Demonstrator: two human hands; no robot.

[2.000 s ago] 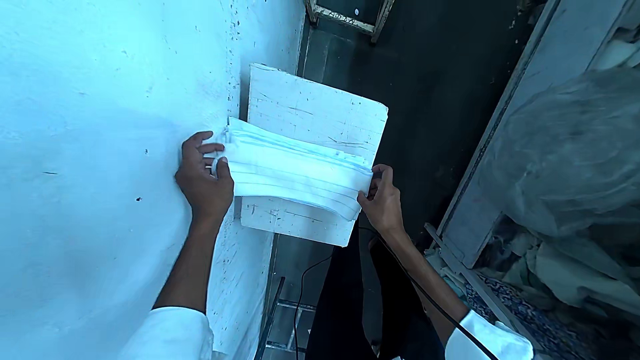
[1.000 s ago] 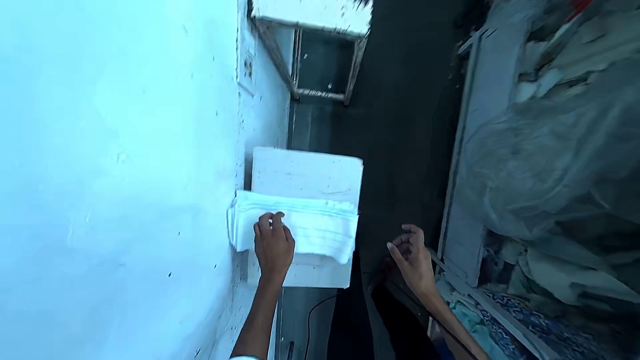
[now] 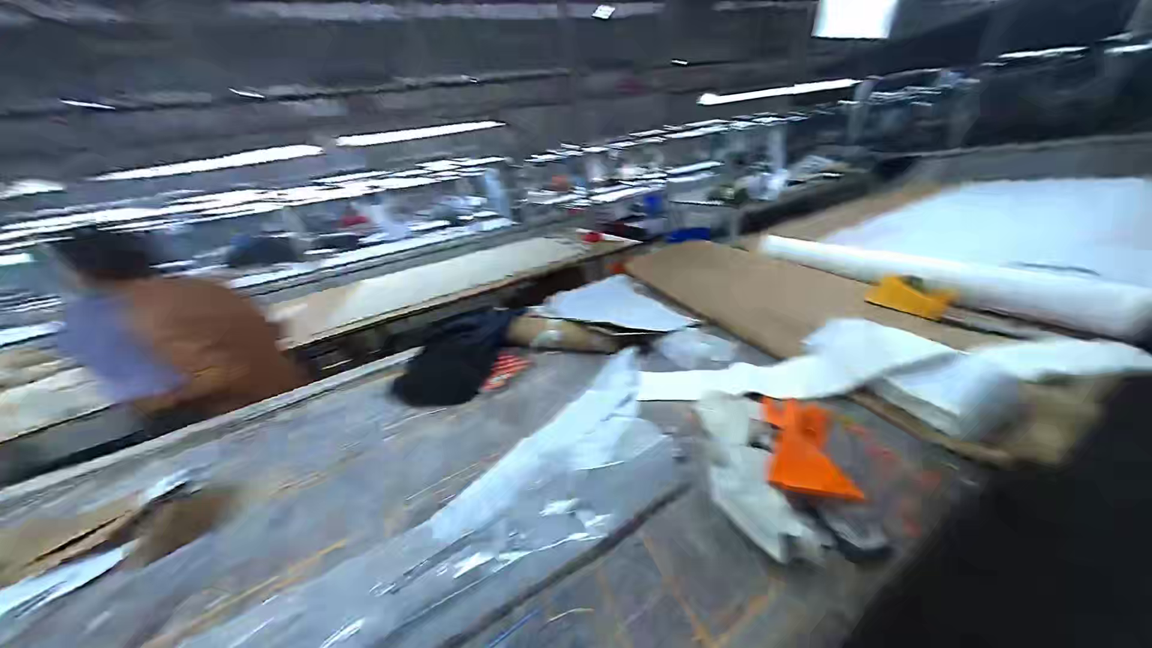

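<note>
Neither my left hand nor my right hand shows in the head view, which is blurred. A long worktable (image 3: 360,477) crosses the view from lower left to the right. Clear plastic sheeting (image 3: 531,495) is spread over its middle. An orange object (image 3: 805,454) lies on the table at right of centre, beside crumpled white material (image 3: 751,490). Farther back are a dark cloth (image 3: 454,355) and a white sheet (image 3: 616,303). The white folded cloth from before is not in sight.
A person in brown (image 3: 207,333) is beyond the table at left. At the right, a white roll (image 3: 954,279) and a yellow object (image 3: 909,297) rest near brown board (image 3: 747,288). Torn brown material (image 3: 180,526) lies at lower left.
The view has swung far, from the white surface and folded cloth to a wide workroom. Both hands, seen earlier with one on the cloth, are out of sight.
</note>
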